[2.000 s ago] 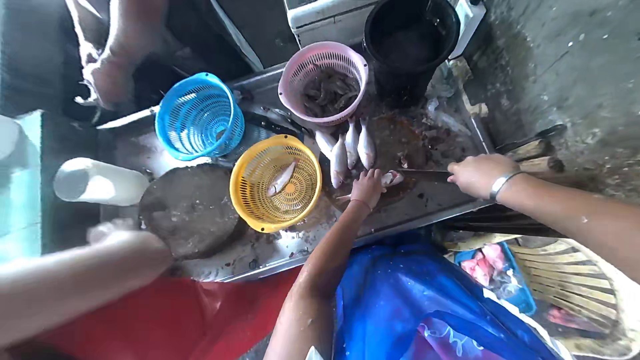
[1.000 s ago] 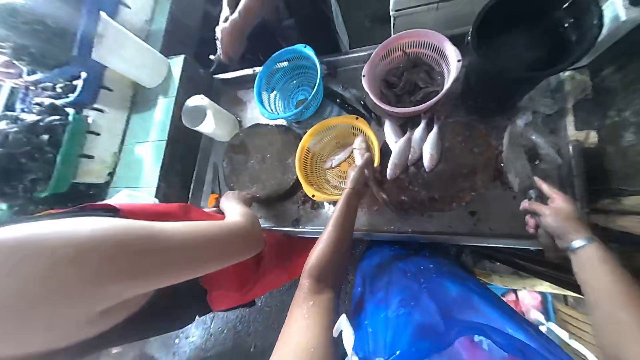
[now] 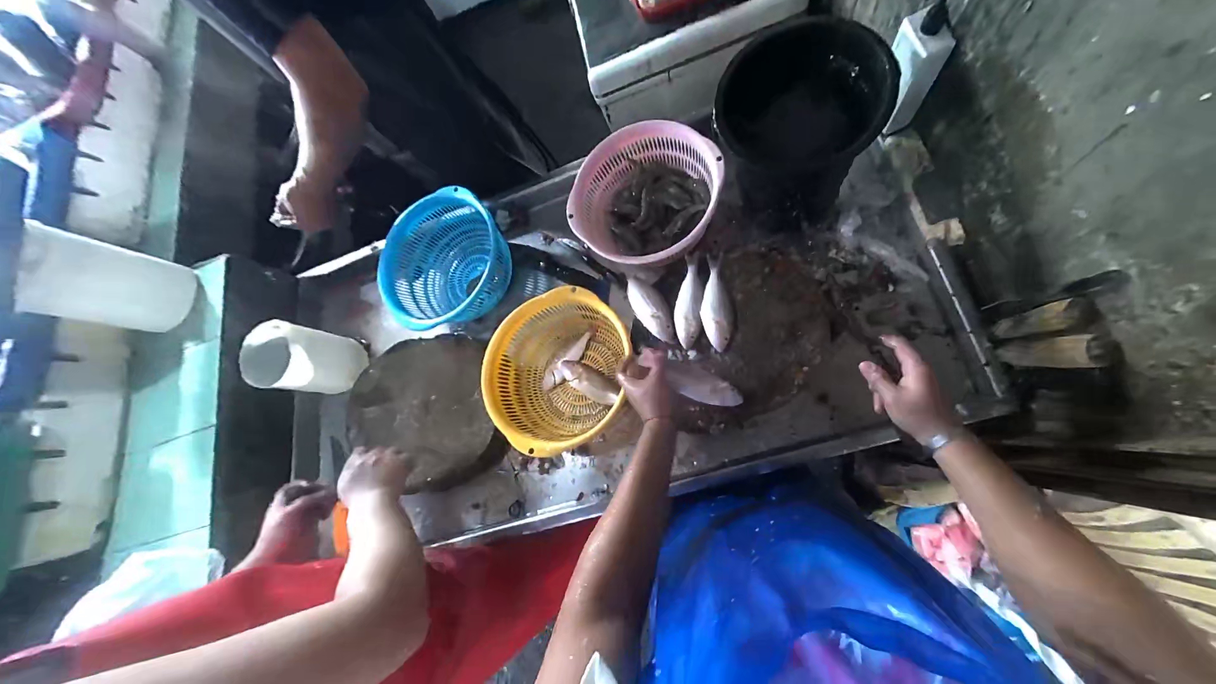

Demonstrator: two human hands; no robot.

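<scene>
My left hand (image 3: 648, 385) is at the right rim of a yellow plastic basket (image 3: 503, 404), touching it or a fish beside it; the fingers are partly hidden. Fish (image 3: 587, 380) lie inside that basket. Just right of my left hand, a fish (image 3: 703, 385) lies on a round, stained chopping block (image 3: 784, 313). Three whole fish (image 3: 689, 309) lie side by side above it. Over the right part of the metal table, my right hand (image 3: 907, 389) holds nothing, fingers apart, with a band at the wrist. No knife is seen in it.
A pink basket of shrimp (image 3: 579, 214), a black bucket (image 3: 727, 123) and a blue basket (image 3: 385, 275) stand behind. A second round block (image 3: 418, 408) and a white container (image 3: 304, 356) are at left. A co-worker's hands (image 3: 332, 494) are near that block; another person's hand (image 3: 306, 199) is farther back.
Two seconds ago my right hand held a knife and my left hand a fish on the block; the right hand is now without the knife. The yellow basket now holds more fish. The co-worker's arm has shifted.
</scene>
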